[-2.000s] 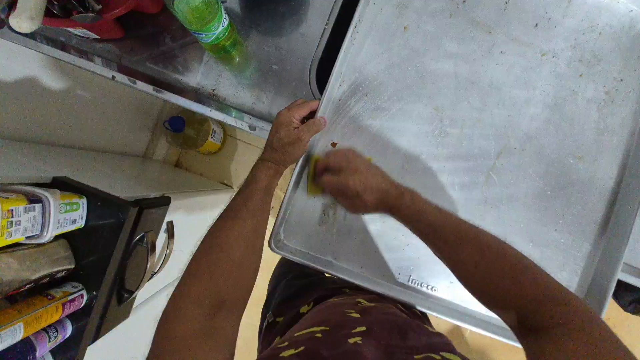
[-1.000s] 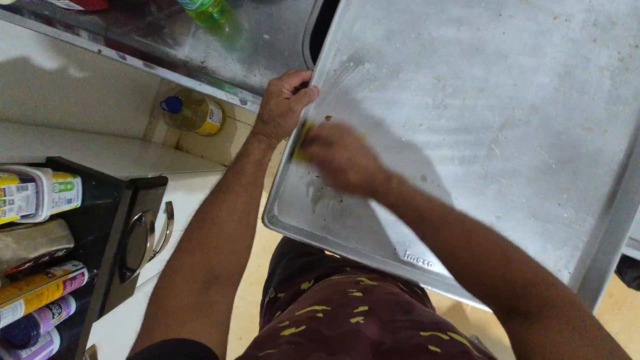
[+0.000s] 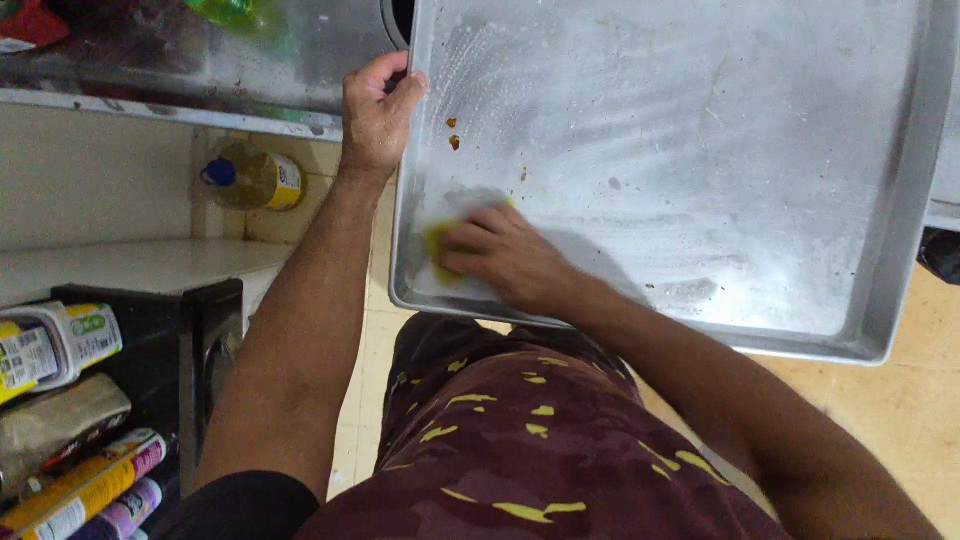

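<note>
A large rectangular metal baking tray (image 3: 675, 187) with raised rims fills the upper right of the view. My left hand (image 3: 381, 112) grips its left rim, thumb on top, the other fingers partly hidden behind the edge. My right hand (image 3: 502, 251), blurred, presses a yellow sponge (image 3: 442, 247) onto the tray near its lower left corner. Wet streaks and suds mark the metal. Small brown drops (image 3: 454, 141) lie on it close to my left hand, with a few dark specks lower down.
Behind the tray's left edge runs a metal sink counter (image 3: 315, 75) with a green plastic bottle (image 3: 244, 19) and a red object (image 3: 34, 22). Below it lies a bottle of yellow liquid (image 3: 259, 178). At lower left, a dark open rack (image 3: 154, 360) holds several packages and containers.
My right hand has moved with the sponge down toward the tray's lower left corner, uncovering brown drops. My left hand still holds the left rim. The tray appears turned slightly in the view.
</note>
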